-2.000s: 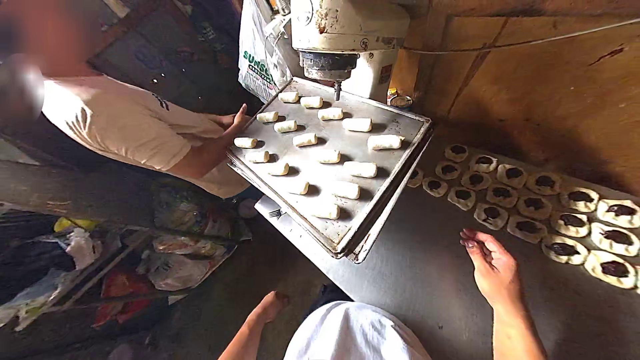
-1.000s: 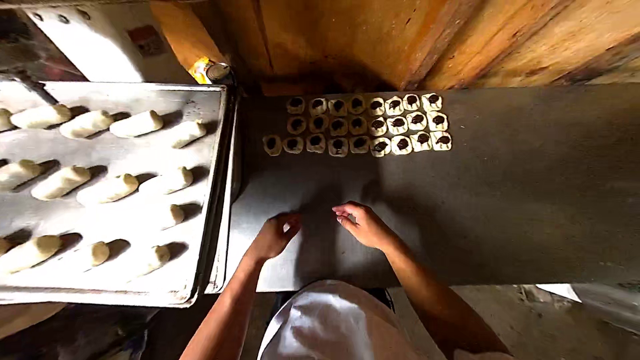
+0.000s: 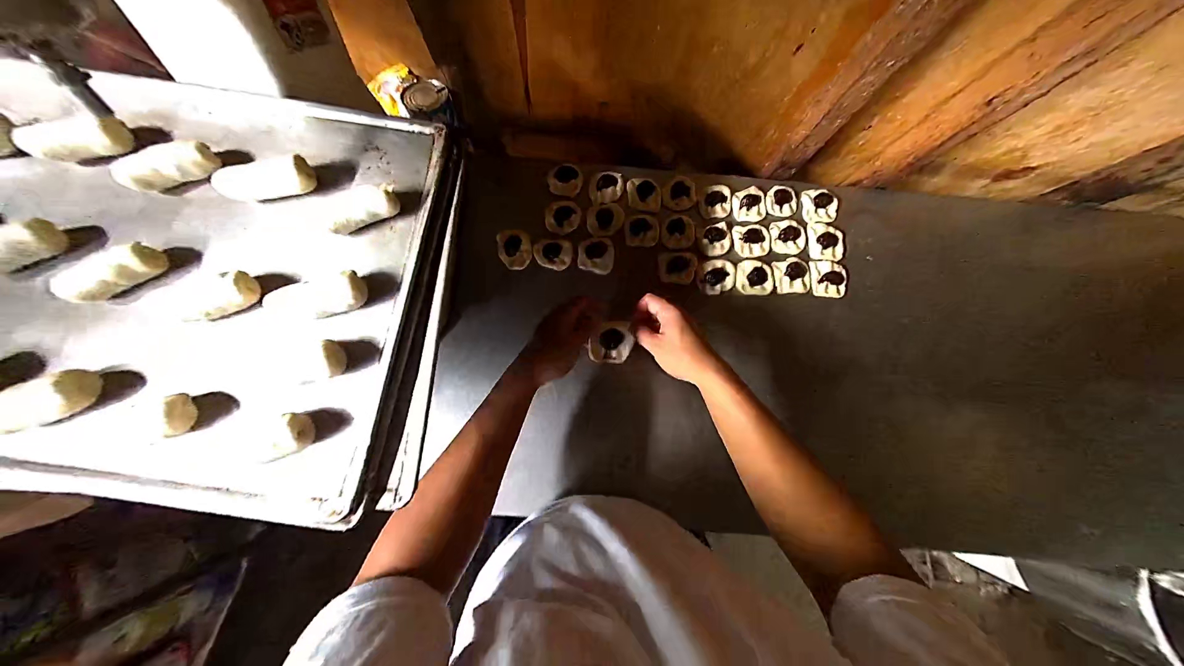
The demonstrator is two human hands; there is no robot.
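Note:
One flat dough piece with dark filling lies on the metal table between my hands, apart from the others. My left hand is at its left edge, in shadow, its fingers hard to make out. At its right edge is my right hand, fingers curled, the fingertips at or close to the dough; whether they grip it I cannot tell. Beyond my hands, several more filled dough pieces stand in rows, with a gap in the nearest row.
Metal baking trays, stacked at the left, bear several rolled dough pieces. A can and a yellow packet stand behind them. A wooden wall borders the table's far edge. Part of a machine shows at upper left.
A filled dough piece has come out of the nearest row and now lies between my hands, which were over bare table a second ago. The view has swung right since two seconds ago.

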